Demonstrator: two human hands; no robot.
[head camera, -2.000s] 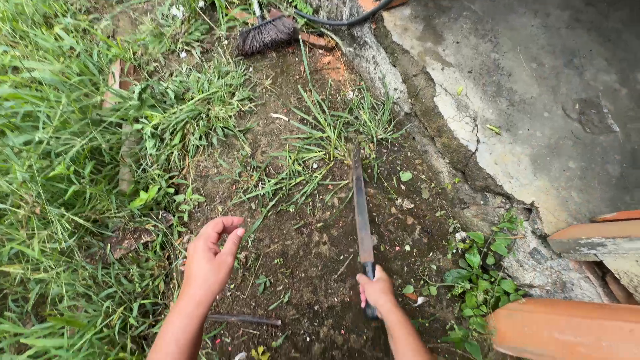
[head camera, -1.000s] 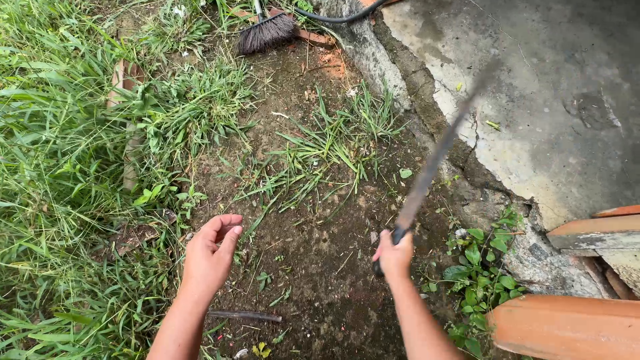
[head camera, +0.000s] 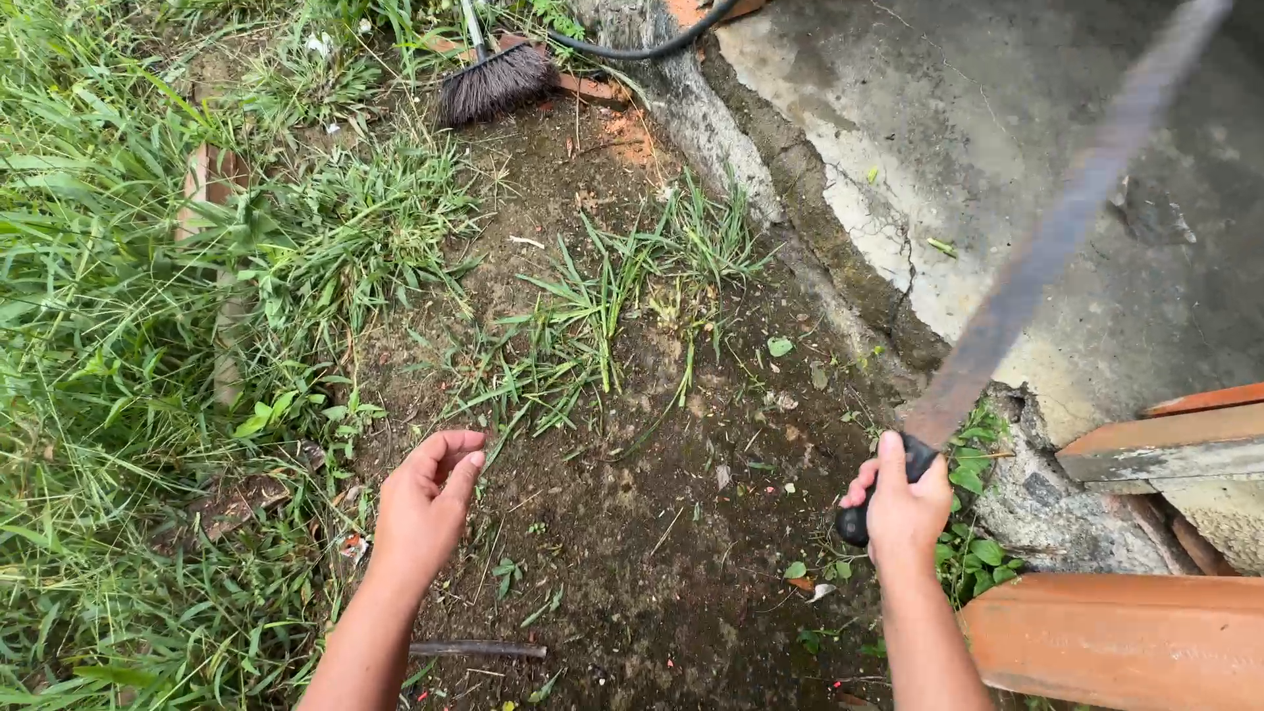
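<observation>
My right hand (head camera: 904, 499) grips the black handle of a machete (head camera: 1037, 262) at the lower right. Its long, rust-marked blade slants up and to the right over the concrete slab, blurred towards the tip. My left hand (head camera: 434, 494) holds nothing; it hovers over the soil at lower centre-left, fingers curled with the thumb apart. Between and beyond my hands, a tuft of grass (head camera: 711, 232) and loose-looking grass blades (head camera: 597, 346) lie over bare soil (head camera: 632, 553).
A dark-bristled broom (head camera: 497, 84) rests at the top beside a black hose (head camera: 642, 51). Thick grass (head camera: 109, 346) covers the left. Cracked concrete (head camera: 1116, 217) edges the right, with orange clay tiles (head camera: 1116, 632) and a leafy plant (head camera: 978, 553) below. A stick (head camera: 479, 649) lies near my left forearm.
Two seconds ago the machete blade was low at the grass tuft; it has swung up and right over the concrete. My right hand has moved up and right. My left hand has stayed about where it was.
</observation>
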